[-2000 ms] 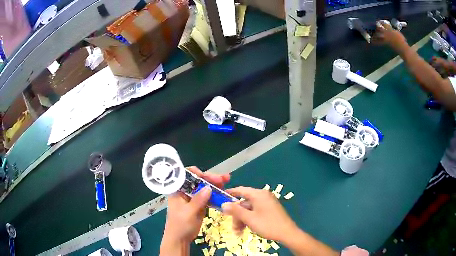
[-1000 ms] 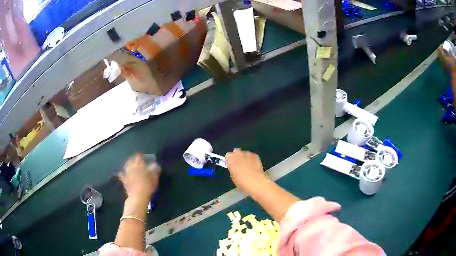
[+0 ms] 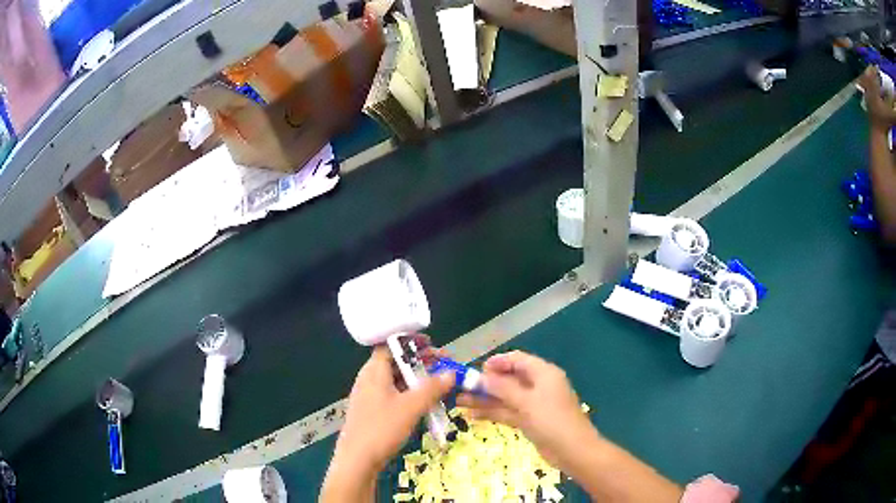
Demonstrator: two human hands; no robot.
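A white fan unit (image 3: 385, 303) is held over the bench edge, its round head up and left and its open handle pointing down. My left hand (image 3: 378, 413) is closed around the handle just below the head. A blue battery (image 3: 450, 369) lies beside the handle, outside it. My right hand (image 3: 535, 398) holds the battery's right end, where a small whitish piece shows between the fingers; I cannot tell what it is. A loose pile of pale yellow pads (image 3: 481, 462) lies on the bench below my hands.
Fan units lie on the dark green belt (image 3: 285, 285), including one with a plain white handle (image 3: 212, 388). Several waiting units (image 3: 703, 334) cluster at right by the grey post (image 3: 607, 147). Another fan head (image 3: 253, 485) is at lower left. A person's hand (image 3: 874, 98) is at far right.
My hands were apart over the belt and are now together, holding the fan unit and battery above the bench. A unit with a plain white handle now lies on the belt at left.
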